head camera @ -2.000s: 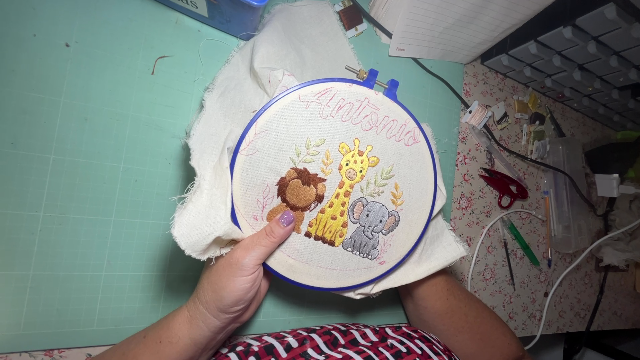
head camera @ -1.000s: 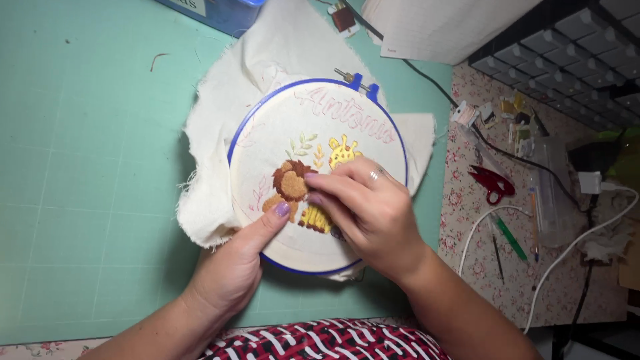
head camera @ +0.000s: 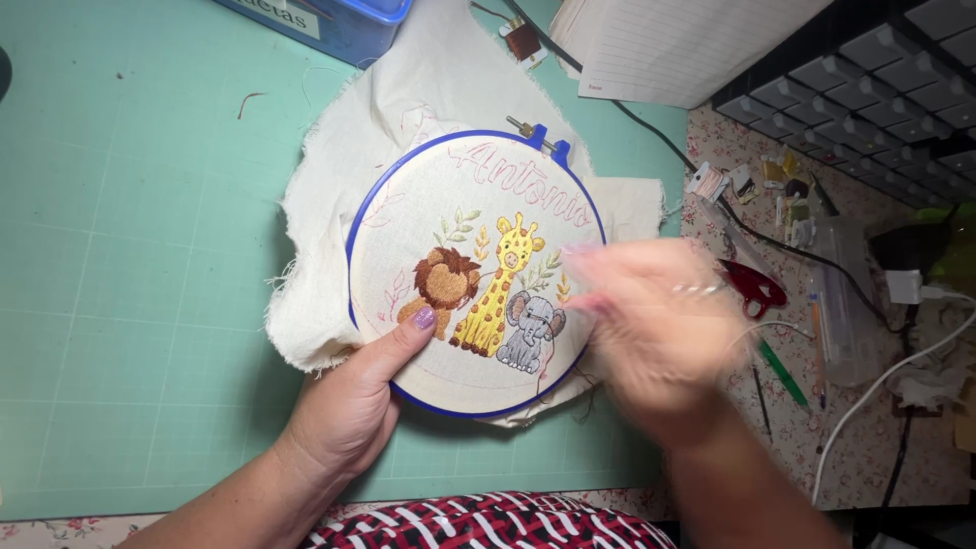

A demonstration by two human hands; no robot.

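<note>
My left hand (head camera: pixel 366 389) grips the lower left edge of a blue embroidery hoop (head camera: pixel 369 200), its thumb on the cloth beside the embroidered lion (head camera: pixel 446 278). Cream fabric (head camera: pixel 328 191) with frayed edges spreads out around the hoop. Inside it are also an embroidered giraffe (head camera: pixel 488 305), an elephant (head camera: pixel 531 332), leaf sprigs and traced pink lettering. My right hand (head camera: pixel 656 328) is blurred by motion over the hoop's right edge. Brown thread seems to run from the lion's face towards its fingertips; whether these hold a needle or thread cannot be told.
A blue plastic box (head camera: pixel 358 30) stands at the top, near a bobbin of brown thread (head camera: pixel 521 40). On the right lie lined paper (head camera: pixel 679 46), red-handled snips (head camera: pixel 755 288), a green pen (head camera: pixel 781 374), cables, thread bobbins and a small-drawer organizer (head camera: pixel 862 76). A green cutting mat (head camera: pixel 152 305) lies underneath.
My right hand, out of sight behind the hoop two seconds ago, was at the lion's face one second ago and has moved right, away from it. My left hand keeps its hold.
</note>
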